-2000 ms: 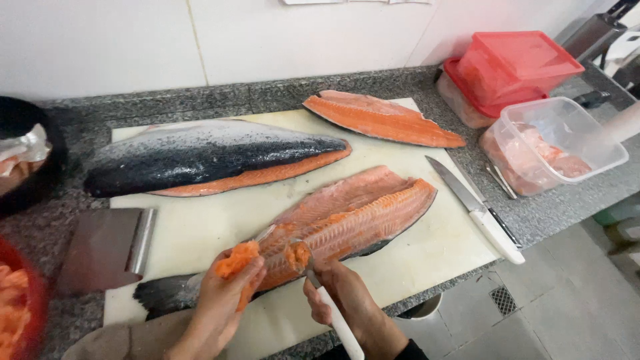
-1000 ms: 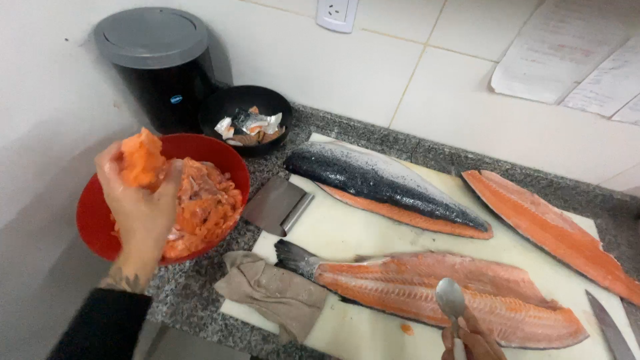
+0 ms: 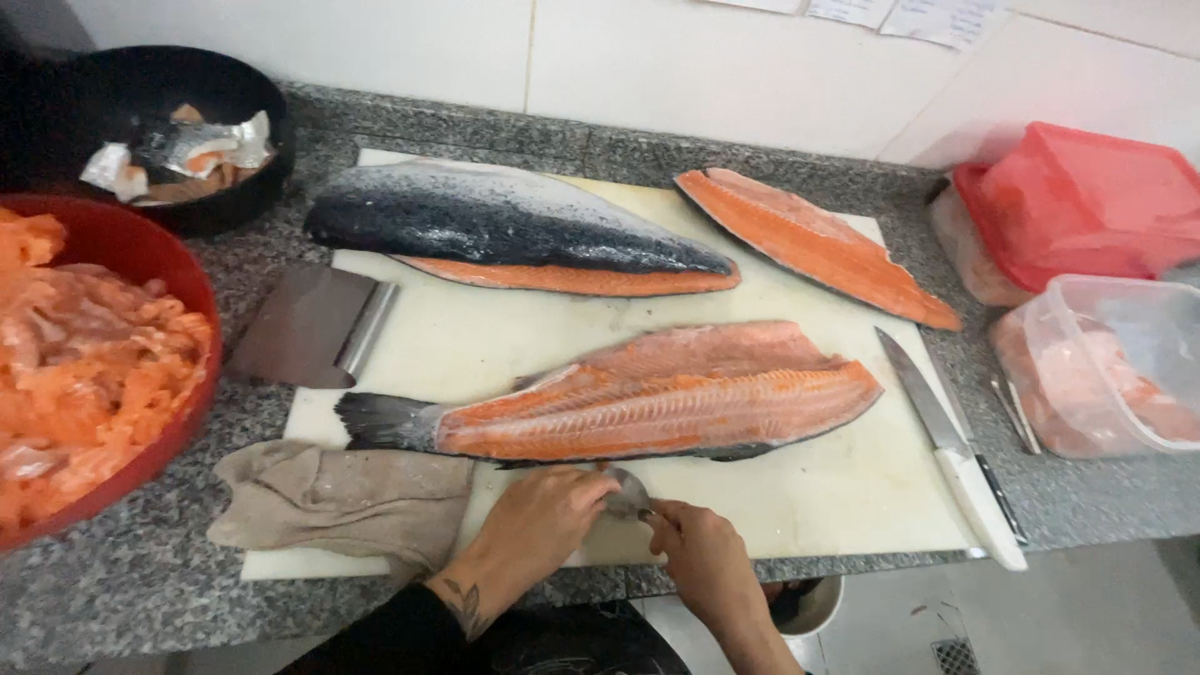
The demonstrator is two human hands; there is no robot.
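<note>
On the white cutting board [image 3: 797, 520] lies a salmon side with backbone showing and its tail [image 3: 656, 403]. Just below its near edge, my right hand [image 3: 698, 553] holds a metal spoon [image 3: 626, 495] by the handle. My left hand [image 3: 544, 516] is beside the spoon's bowl, fingers bent at its rim; whether they pinch a scrap of fish I cannot tell. A folded beige cloth [image 3: 347, 506] lies left of this hand. Farther back rest a skin-up salmon side [image 3: 506, 220] and an orange fillet [image 3: 816, 244].
A red bowl [image 3: 202, 375] of salmon scraps stands left, with a black pan [image 3: 272, 178] behind it. A metal bench scraper [image 3: 305, 323] lies at the board's left. A white-handled knife [image 3: 970, 497] lies right, near plastic containers of fish [image 3: 1106, 206] [image 3: 1059, 375].
My left hand has moved from over the red bowl, where it held orange salmon scrapings, to beside the spoon at the board's near side. The view has swung back right.
</note>
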